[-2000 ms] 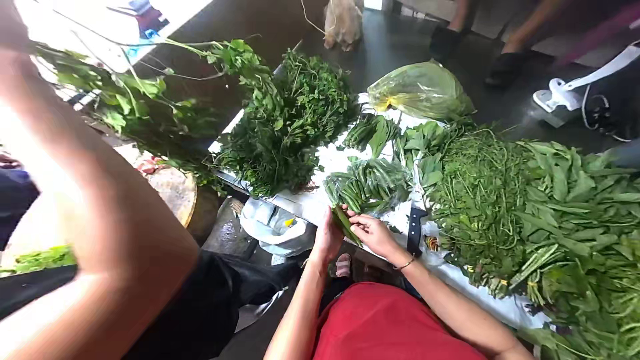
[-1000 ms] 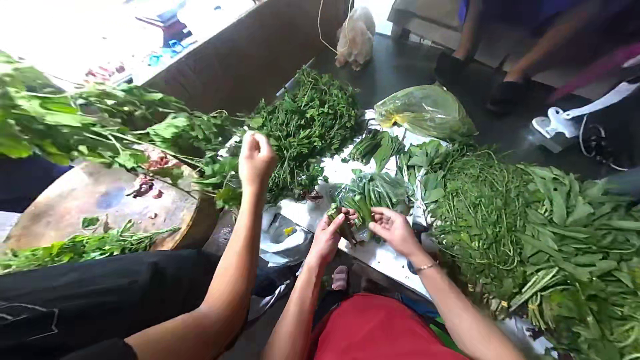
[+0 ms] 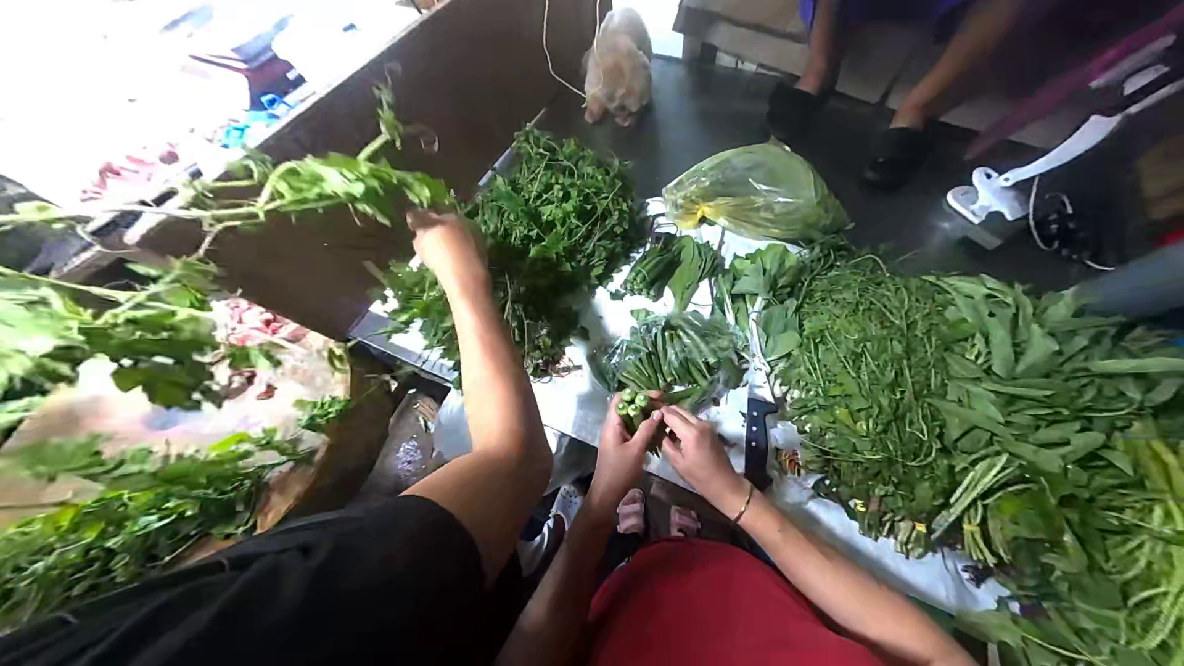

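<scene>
My left hand (image 3: 622,449) is closed around a small bundle of green pods (image 3: 635,407), whose round, pale green ends face up. My right hand (image 3: 692,446) is at the bundle's right side, its thumb and fingertips pinched against it close to my left thumb. Just beyond both hands lies a clear plastic bag of long green pods (image 3: 673,356). A knife with a black handle (image 3: 758,442) rests to the right of my right hand, its blade pointing away from me. What my fingertips pinch is partly hidden.
Leafy greens (image 3: 869,370) and broad-leaved bunches (image 3: 1027,370) cover the right side. A tied yellowish bag (image 3: 758,192) and piled herbs (image 3: 555,213) lie farther off. At left, a co-worker's hand (image 3: 449,242) is beside leafy vines (image 3: 342,180), above a round board (image 3: 314,370).
My right hand was apart from the bundle one second ago and now touches it. The pods' ends have turned up toward me. The co-worker's arm has swung in from the far left since two seconds ago.
</scene>
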